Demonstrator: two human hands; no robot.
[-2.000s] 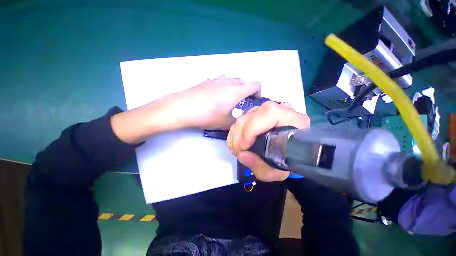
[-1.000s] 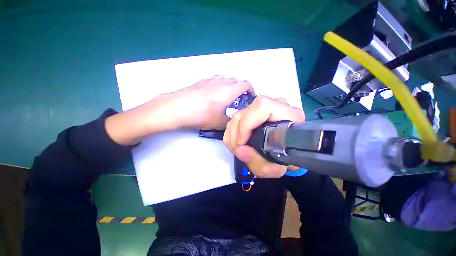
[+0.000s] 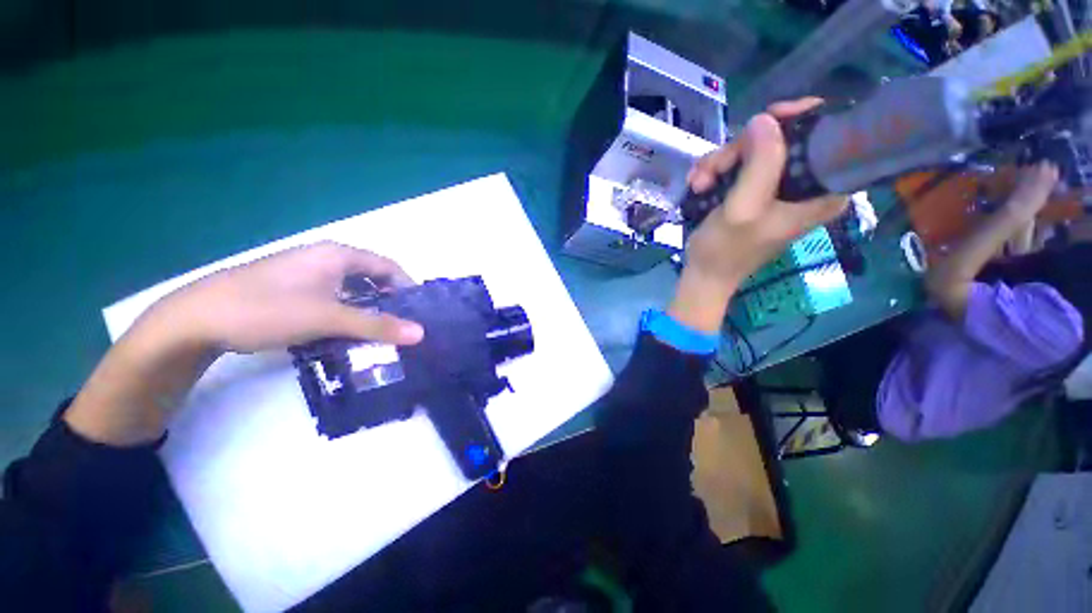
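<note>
The black device body (image 3: 449,335) lies on the white mat (image 3: 258,527), its short round lens barrel (image 3: 513,333) pointing right and its narrow side arm (image 3: 461,437) toward me, with a blue spot near the tip. My left hand (image 3: 299,299) rests on the device's upper left part, thumb on its top. My right hand (image 3: 760,204) is closed around the electric screwdriver (image 3: 886,134), raised beside the screw feeder (image 3: 653,150). The screwdriver's nose is near the feeder's front outlet; its bit is too blurred to make out. A blue band (image 3: 680,332) is on my right wrist.
A green perforated box (image 3: 796,285) and black cables lie right of the feeder. A cardboard box (image 3: 733,467) is below the bench edge. Another person in a purple top (image 3: 970,359) is at the right, an arm reaching over the bench. A yellow hose (image 3: 1042,66) trails behind the screwdriver.
My right hand has lifted the screwdriver off the device and moved it up and right to the feeder. The device is now uncovered, with my left hand still on it. The view has shifted right.
</note>
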